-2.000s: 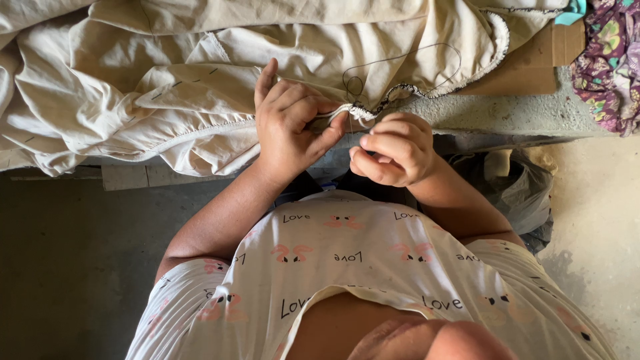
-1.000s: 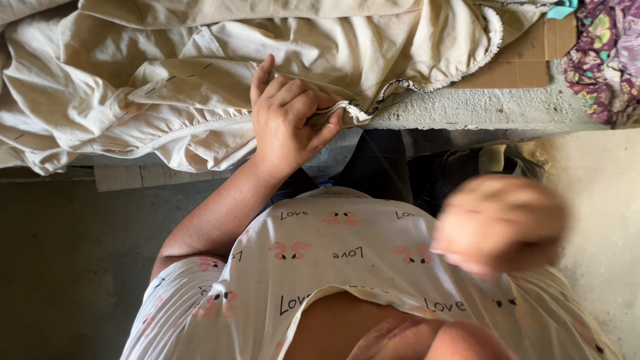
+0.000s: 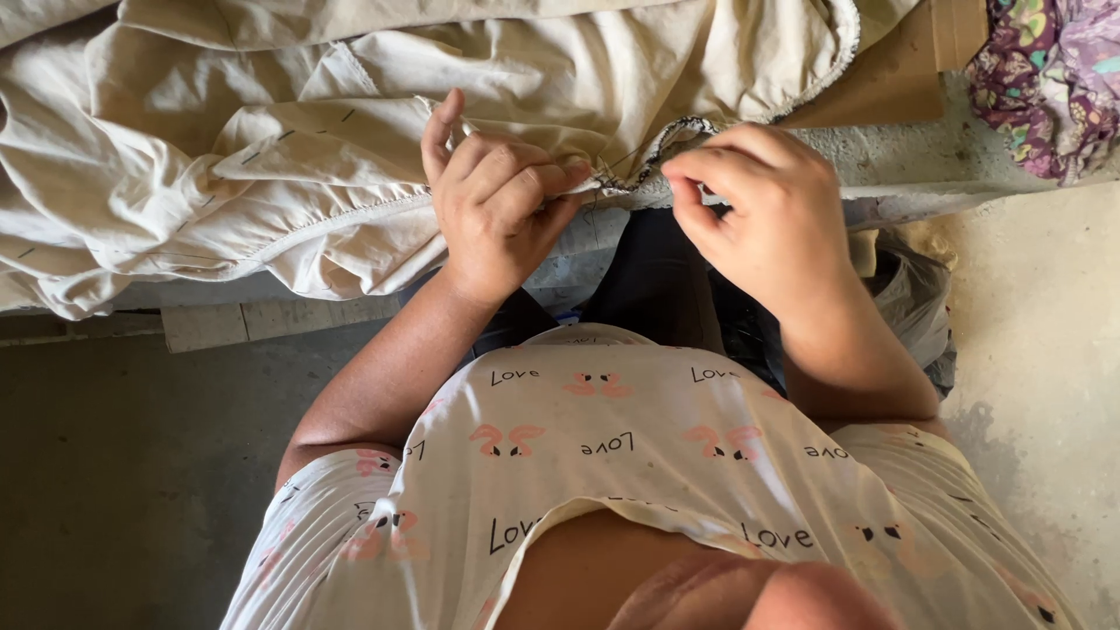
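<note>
My left hand (image 3: 503, 197) pinches the edge of a cream cloth (image 3: 289, 131) between thumb and fingers, its little finger raised. From that pinch a cloth edge with dark stitches (image 3: 652, 157) curves to the right and passes behind my right hand (image 3: 770, 210). A thin dark thread (image 3: 626, 159) shows between the hands, and loose thread ends hang just below the left fingertips. The right thumb and forefinger curl towards each other close to the stitched edge. Whether they hold a needle is too small to tell. Short dark stitches mark the cloth at the left.
The cloth lies in folds on a rough concrete ledge (image 3: 910, 157). Brown cardboard (image 3: 884, 79) shows under its right side, with a purple floral fabric (image 3: 1032, 96) farther right. A dark plastic bag (image 3: 914, 297) sits below the ledge, right of my legs.
My right hand was beside the left, swung down and right away from the cloth, and is now back near the stitched edge. My left hand has kept its pinch on the cloth.
</note>
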